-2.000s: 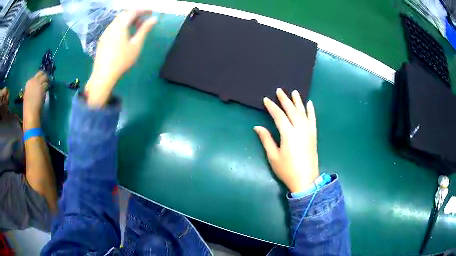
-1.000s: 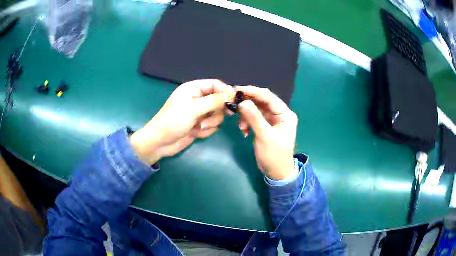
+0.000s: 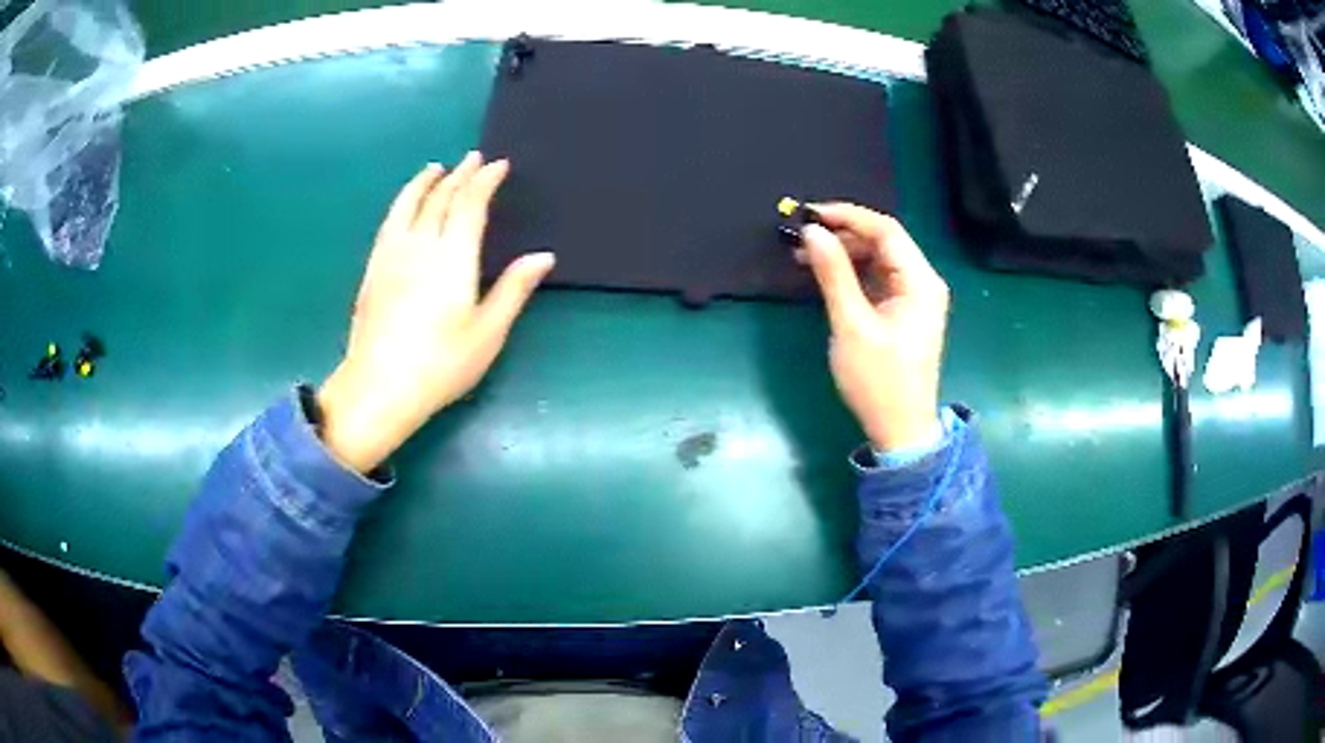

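Note:
A small black part with a yellow spot [image 3: 789,215] is pinched between the thumb and fingers of my right hand [image 3: 886,312], over the right side of the black foam sheet [image 3: 661,167]. My left hand [image 3: 422,298] is empty with its fingers apart; its fingertips lie at the sheet's left edge. A small black lump [image 3: 519,55] sits at the sheet's upper left corner. Loose black parts with yellow spots [image 3: 70,360] lie on the green mat at the far left.
A stack of black foam sheets [image 3: 1075,145] stands at the upper right. A black rod with a white end [image 3: 1178,414], a white scrap [image 3: 1234,357] and a dark flat piece [image 3: 1267,261] lie at the right. A clear plastic bag [image 3: 73,160] is at the upper left.
My hands have moved apart; my left hand let go and moved to the sheet's left edge. My right hand carried the black part right, over the sheet. The view has shifted.

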